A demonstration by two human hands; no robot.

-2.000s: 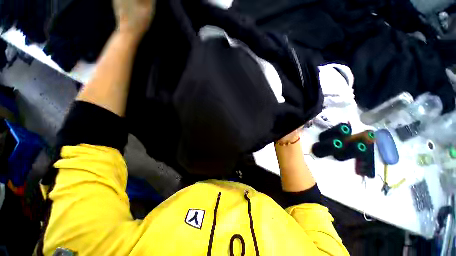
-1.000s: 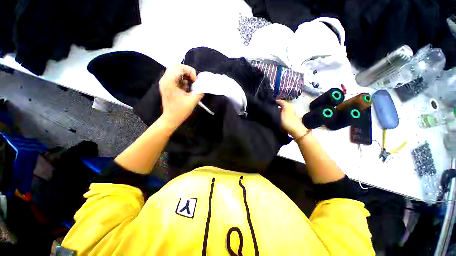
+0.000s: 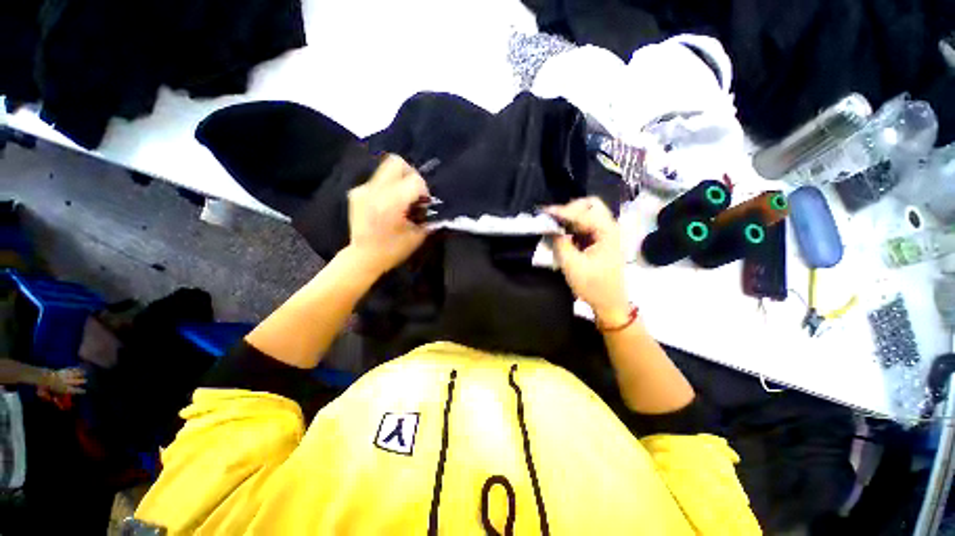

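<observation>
A black garment [image 3: 492,157] lies over my lap and the table edge, with a rounded lobe sticking out left. A white pad [image 3: 497,224] shows edge-on as a narrow strip in the garment. My left hand [image 3: 390,215] pinches the strip's left end with dark fabric. My right hand [image 3: 590,251] pinches its right end. The strip is stretched between the two hands. A needle or thread cannot be made out.
Black thread cones with green rings [image 3: 683,240], a blue case [image 3: 816,227] and yellow-handled snips [image 3: 827,312] lie right. White pads [image 3: 670,84] and a striped bundle [image 3: 626,159] lie beyond the garment. A clear bottle [image 3: 815,136] is far right. Another person's hand [image 3: 65,381] shows far left.
The garment came down from a raised position. The white pad has turned from a curved face to a thin edge. My right hand has moved left onto the pad's end.
</observation>
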